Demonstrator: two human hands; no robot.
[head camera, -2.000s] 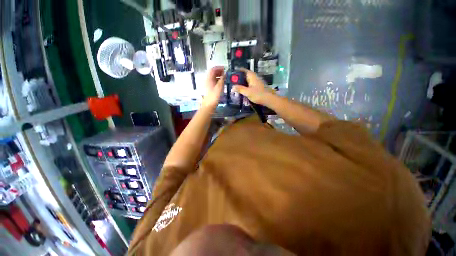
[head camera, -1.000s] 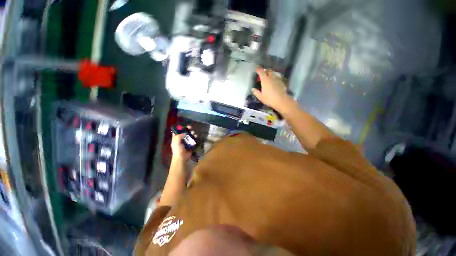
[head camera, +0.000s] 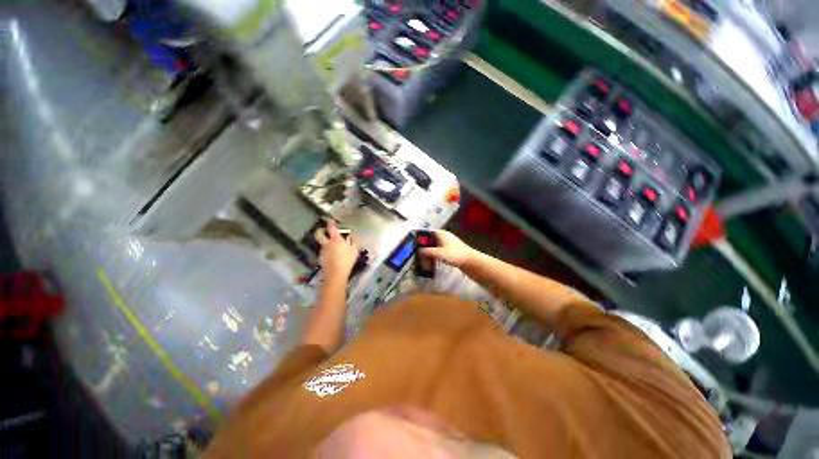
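My right hand (head camera: 446, 248) grips a black device housing (head camera: 426, 260) with a red spot, just right of the machine's blue-lit control panel (head camera: 401, 254). My left hand (head camera: 338, 252) reaches over a dark fixture (head camera: 314, 237) on the white machine bed. Its fingers are blurred and whether they hold anything cannot be told. Another black housing (head camera: 385, 186) with a red spot and white patch sits in a fixture beneath the machine head (head camera: 334, 157).
A tall tray stack (head camera: 575, 215) with black housings stands at right. Another loaded tray (head camera: 409, 40) is at the top. A red-orange button (head camera: 453, 194) is on the machine corner. A red wrapping (head camera: 709, 226) and small white fan (head camera: 732, 334) are at far right.
The view has swung to another machine and the tray stacks now lie to the right. My right hand now holds a housing near the panel; my left hand has moved onto the machine bed.
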